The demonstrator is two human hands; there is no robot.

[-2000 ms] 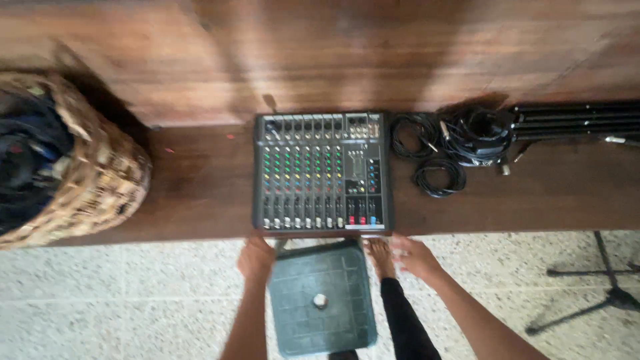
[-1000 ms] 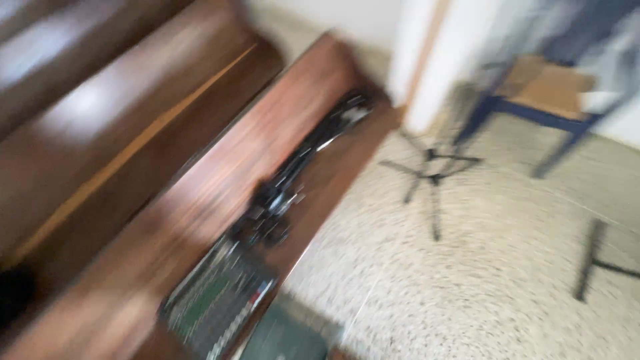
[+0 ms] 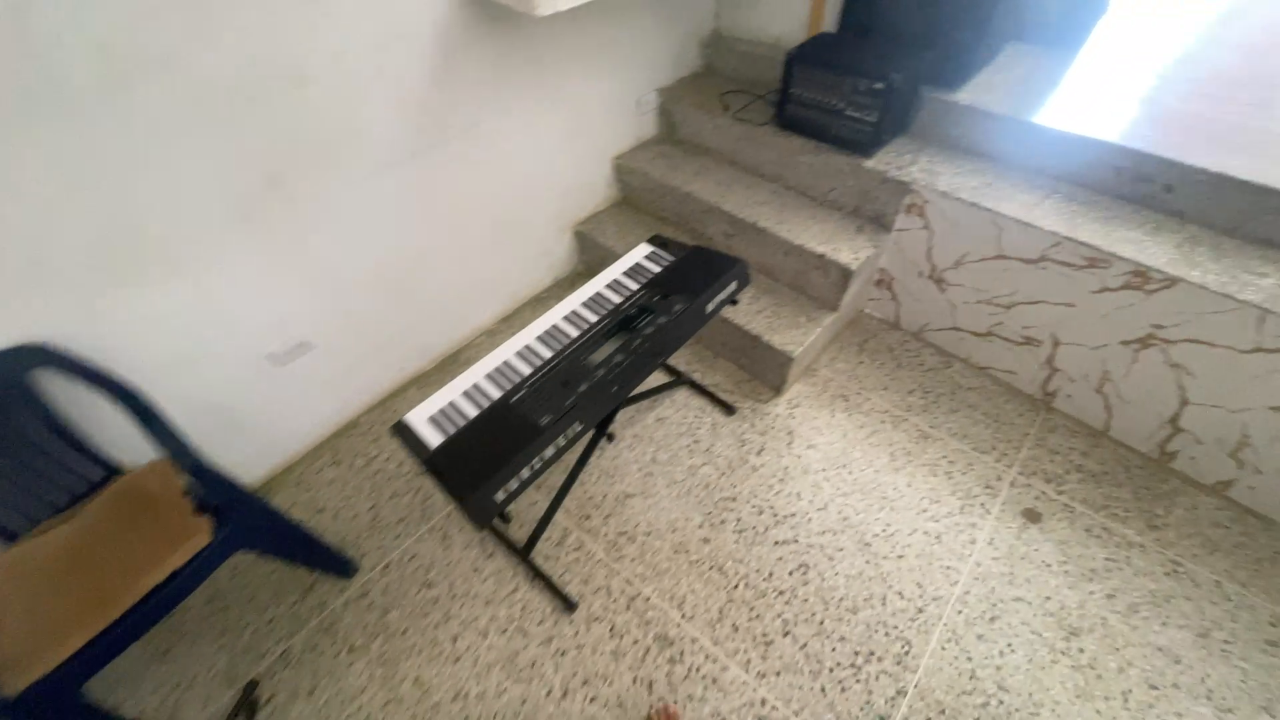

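Neither my left hand nor my right hand can be made out in the head view. A black electronic keyboard with black and white keys rests on a black folding stand, set at a slant on the speckled floor. At the bottom edge a small bit of skin shows, too little to tell what part it is. A dark blue plastic chair stands at the left with a brown cardboard-like piece on its seat.
Stone steps rise behind the keyboard, beside a white wall. A black amplifier or powered mixer with a cable sits on an upper step. A marble-patterned panel faces the raised platform at the right.
The view has swung far from the bench with the audio mixer, cables and stands to the keyboard and steps. Both hands, seen at the mixer's near edge two seconds ago, are out of view.
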